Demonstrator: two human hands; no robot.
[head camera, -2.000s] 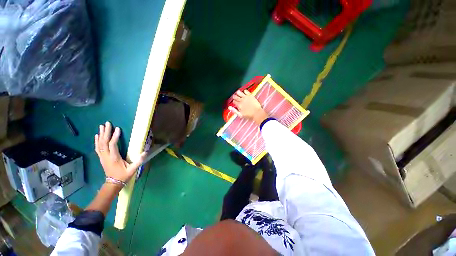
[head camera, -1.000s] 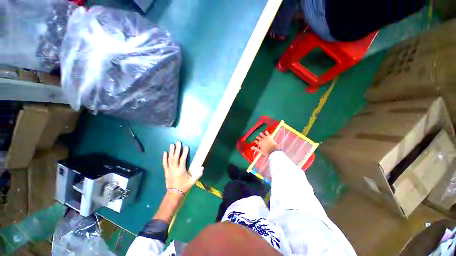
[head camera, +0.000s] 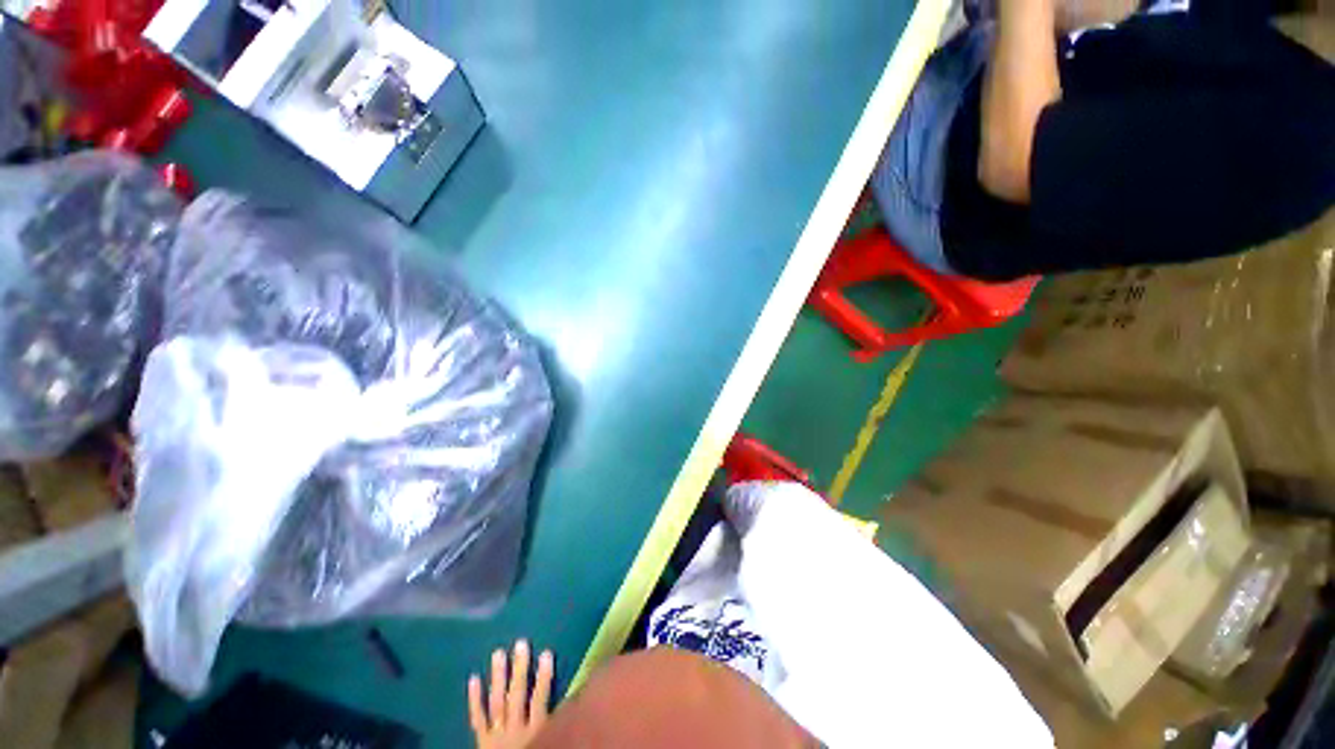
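Note:
My left hand (head camera: 513, 699) lies with fingers spread on the green bench top near its yellow edge (head camera: 761, 337), at the bottom of the view; it holds nothing. My right hand is hidden below my white sleeve (head camera: 864, 629), at the bench's edge. A bit of a red stool (head camera: 764, 461) and a yellow corner of its pad (head camera: 870, 527) show beside the sleeve. A large clear plastic bag (head camera: 352, 439) with dark grey contents sits on the bench in front of my left hand.
A silver-white fixture (head camera: 359, 110) stands farther up the bench, near red plastic parts (head camera: 117, 73) and another parts bag (head camera: 73, 293). A black-topped fixture (head camera: 278, 717) is cut off at bottom left. A seated person (head camera: 1142, 147) is on a red stool (head camera: 937, 300). Open cartons (head camera: 1157, 585) stand right.
My view has shifted forward along the bench, closer over it. The stool and pad are now mostly covered by my body and sleeve, and my right hand has gone from sight. The seated person shows more.

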